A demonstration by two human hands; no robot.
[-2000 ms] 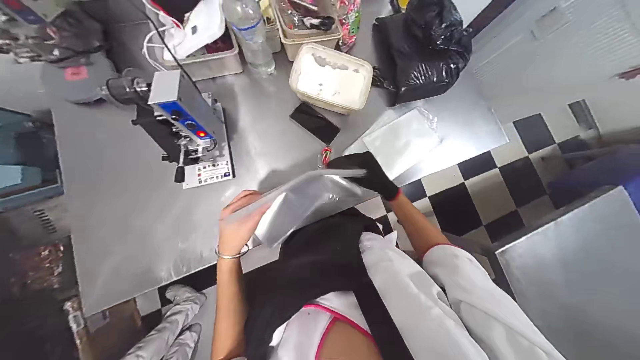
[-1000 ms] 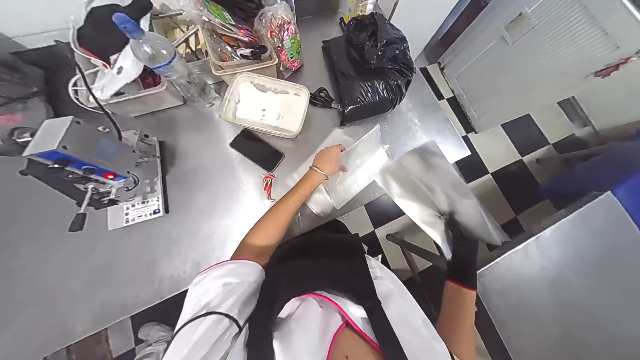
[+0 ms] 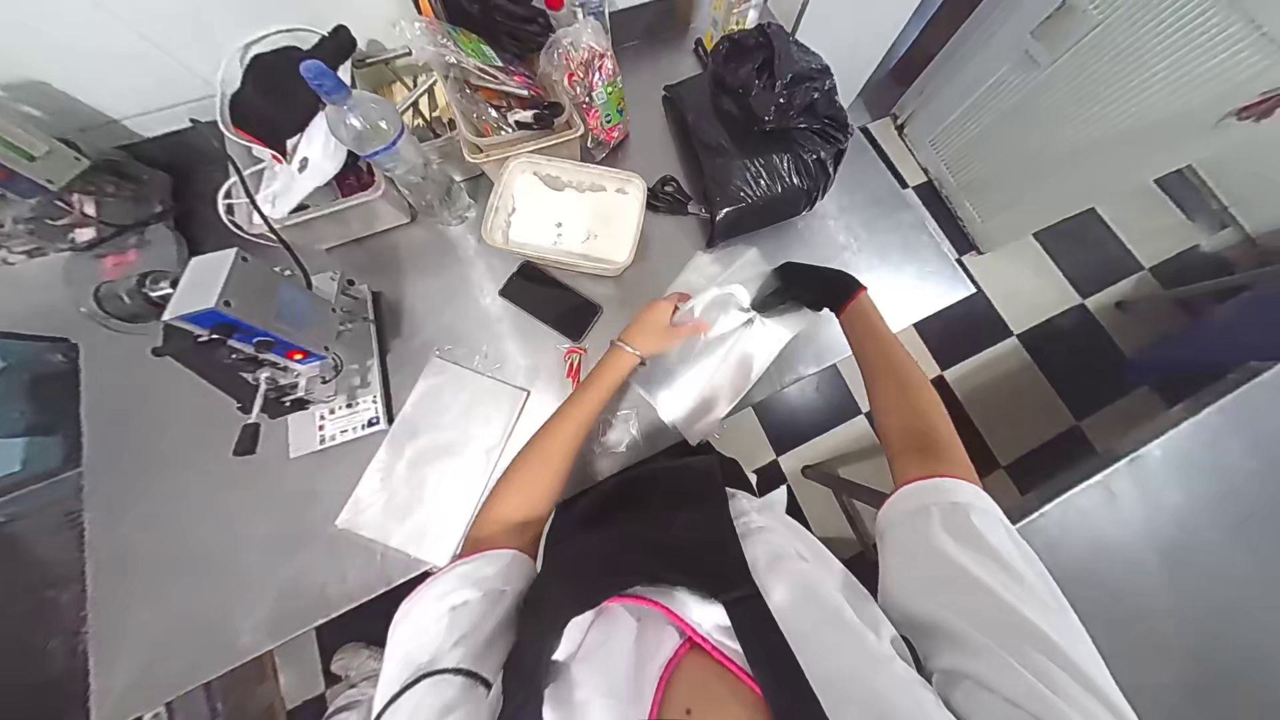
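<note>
My left hand [image 3: 660, 328], bare with a bracelet at the wrist, grips the left side of a clear plastic sheet or bag [image 3: 715, 375] near the metal table's front edge. On its right side my right hand [image 3: 808, 288], in a black glove, holds the same plastic; its fingertips are partly hidden. To the left of my left forearm lies a flat stack of pale sheets or bags [image 3: 440, 455]. A black phone [image 3: 551, 301] and red-and-white twist ties or candies [image 3: 573, 367] lie close to my left wrist. A small crumpled clear plastic piece [image 3: 619, 430] is near the table edge.
A stamping or heat-press machine [image 3: 260, 325] with a lit red button stands on the left. Behind my hands are a white-filled tub [image 3: 566, 214], black scissors [image 3: 676, 197], a black plastic bag [image 3: 765, 135], a clear bottle [image 3: 385, 140] and a bag of striped candies [image 3: 588, 85].
My right hand has come back from the right, over the table, to the plastic beside my left hand. A flat pale stack now shows left of my left forearm. The view has shifted.
</note>
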